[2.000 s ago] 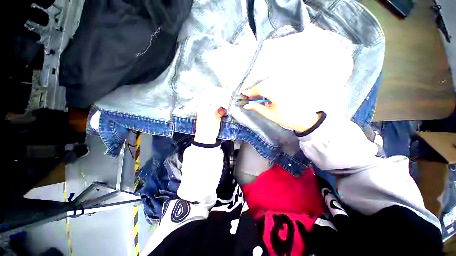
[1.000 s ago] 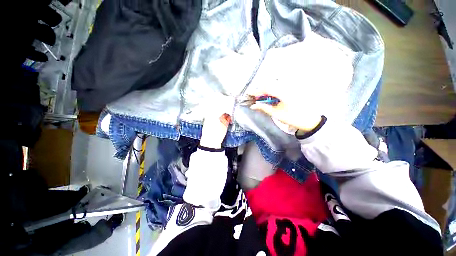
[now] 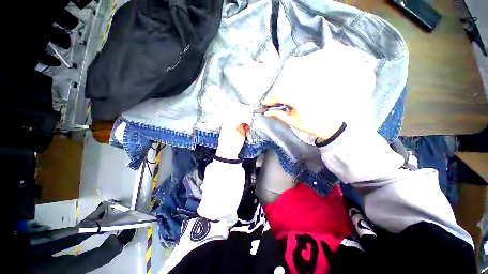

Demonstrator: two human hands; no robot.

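The pale inside-out denim jacket (image 3: 214, 101) lies over the table and hangs over its near edge, with the darker hem band (image 3: 176, 137) along the bottom. My left hand (image 3: 234, 131) is on the cloth at the hem band; it is overexposed and its fingertips blend into the white, but it holds the jacket there. My right hand (image 3: 299, 119) is closed around small thread snips (image 3: 282, 108), mostly hidden by the fingers, with the tip at the seam just right of my left hand. The white lining (image 3: 332, 75) spreads above my right hand.
Black garment (image 3: 150, 59) on the jacket's left part. Brown table (image 3: 439, 80) at right with a dark phone (image 3: 420, 13) near its far edge. Darker denim heap (image 3: 174, 187) below the table edge. Metal frame (image 3: 115, 219), striped floor tape and a person's legs (image 3: 91, 251) at lower left. Cardboard box (image 3: 473, 163) at right.
The view has shifted slightly, so the table scene sits further right. My right hand with the snips stays at the seam and its fingers have closed more over them. My left hand stays at the hem.
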